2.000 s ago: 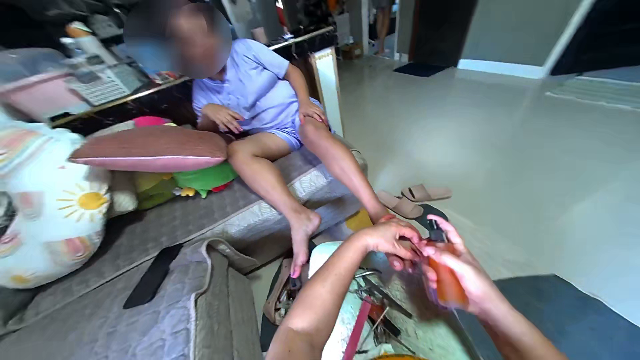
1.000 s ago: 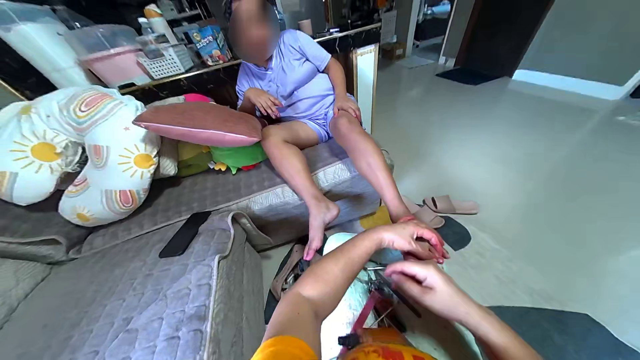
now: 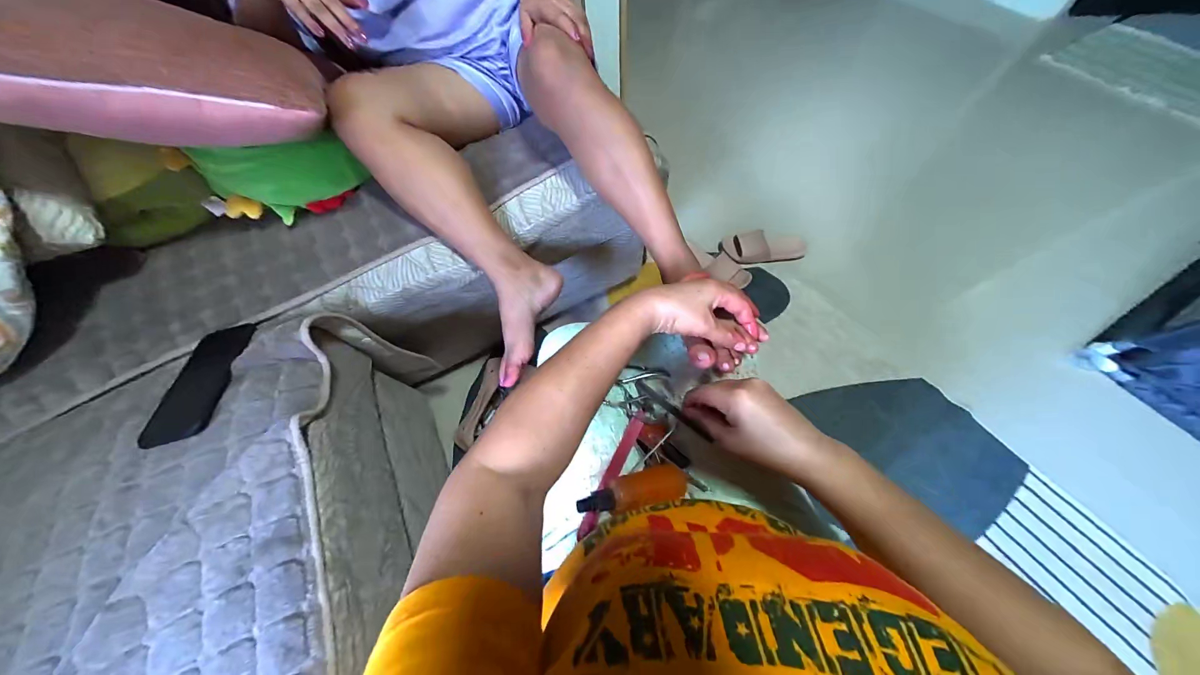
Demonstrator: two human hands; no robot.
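My left hand (image 3: 708,314) is curled over the front of the seated person's foot (image 3: 717,356), whose toes show under my fingers. Close below it, my right hand (image 3: 755,422) has its fingers closed on the end of a dark slim tool (image 3: 677,412), whose exact kind I cannot tell. On the white cloth (image 3: 572,455) over my lap, left of that hand, lie metal implements (image 3: 642,377) and a pink strip-like tool (image 3: 622,455). An orange bottle with a black top (image 3: 649,487) lies on its side nearest my shirt.
The person's other bare foot (image 3: 527,305) hangs beside the grey quilted sofa (image 3: 216,525). A black phone-like object (image 3: 199,384) lies on the sofa, near a pink cushion (image 3: 159,84) and a green plush (image 3: 272,173). Beige slippers (image 3: 764,246) and a dark mat (image 3: 914,450) are on the floor.
Two seconds ago my right hand held the orange bottle upright near the foot; now the bottle lies on my lap and that hand is at the dark tool. The view has tilted down.
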